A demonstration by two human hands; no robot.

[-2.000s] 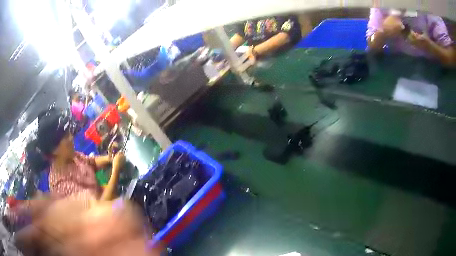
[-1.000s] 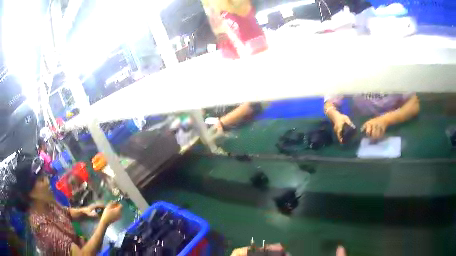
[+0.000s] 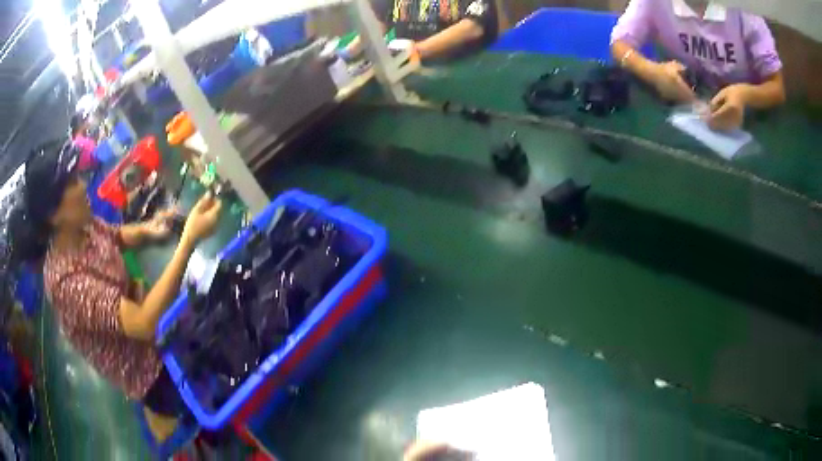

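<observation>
A glaring white sheet (image 3: 491, 416) lies on the green bench at the bottom centre, cut off by the lower edge. A small part of a hand, apparently my left hand (image 3: 437, 452), shows at the sheet's lower left; the rest is cut off and its grip is hidden. My right hand is not in view. A blue basket (image 3: 379, 241) heaped with black power adapters (image 3: 257, 302) stands left of the sheet, a red one nested under it. On the green belt lie a black adapter (image 3: 565, 207) and a smaller black piece (image 3: 511, 163).
A co-worker (image 3: 99, 279) sits at left behind the basket, hands raised. Across the belt, a person in a lilac top (image 3: 721, 45) has both hands at a pale sheet (image 3: 712, 135), beside black adapters (image 3: 599, 90). A white post (image 3: 203, 117) rises behind the basket.
The view has tilted down, so the white sheet now shows. The pinkish hand parts at the bottom have shrunk to one. The co-worker across now has both hands together at the pale sheet.
</observation>
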